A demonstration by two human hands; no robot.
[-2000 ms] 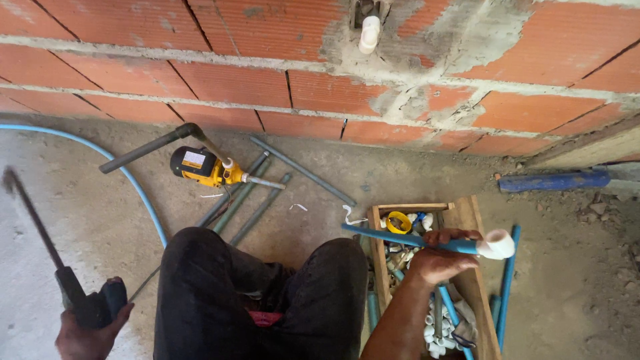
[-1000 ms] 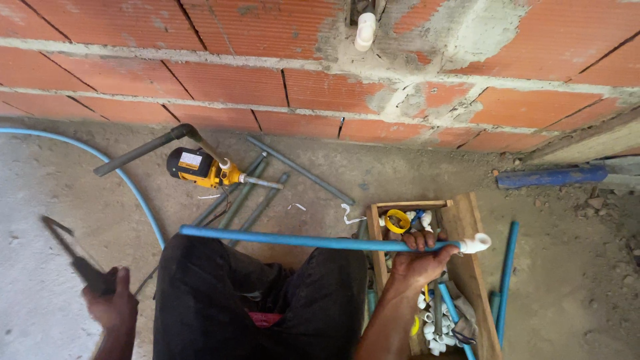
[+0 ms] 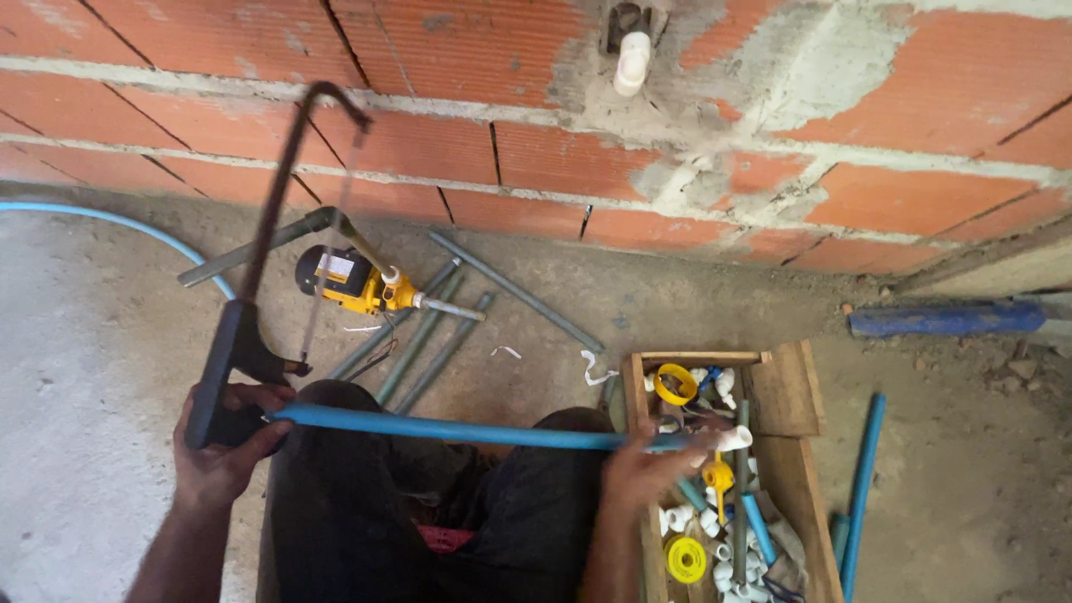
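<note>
My left hand (image 3: 222, 448) grips the black handle of a hacksaw (image 3: 276, 201), whose frame stands up in front of the brick wall. The thumb and fingers of that hand are at the left end of a blue plastic pipe (image 3: 452, 430), which lies across above my knees. A white elbow fitting (image 3: 734, 438) sits on the pipe's right end. Near that end is my right hand (image 3: 649, 469), blurred, with its fingers at the pipe; how firmly it holds is unclear. Beneath the pipe's right end stands a wooden box (image 3: 808, 502) of fittings.
A yellow and black water pump (image 3: 360, 280) and several grey-green pipes (image 3: 519, 293) lie on the floor by the brick wall (image 3: 553, 155). From the wall sticks a white elbow (image 3: 632, 63). More blue pipe (image 3: 863, 494) is right of the box; a blue cylindrical object (image 3: 946, 319) lies farther right.
My left hand has raised the hacksaw upright and come in to the blue pipe's left end. The pipe, angled toward the camera at first, now lies crosswise, lower than one second ago.
</note>
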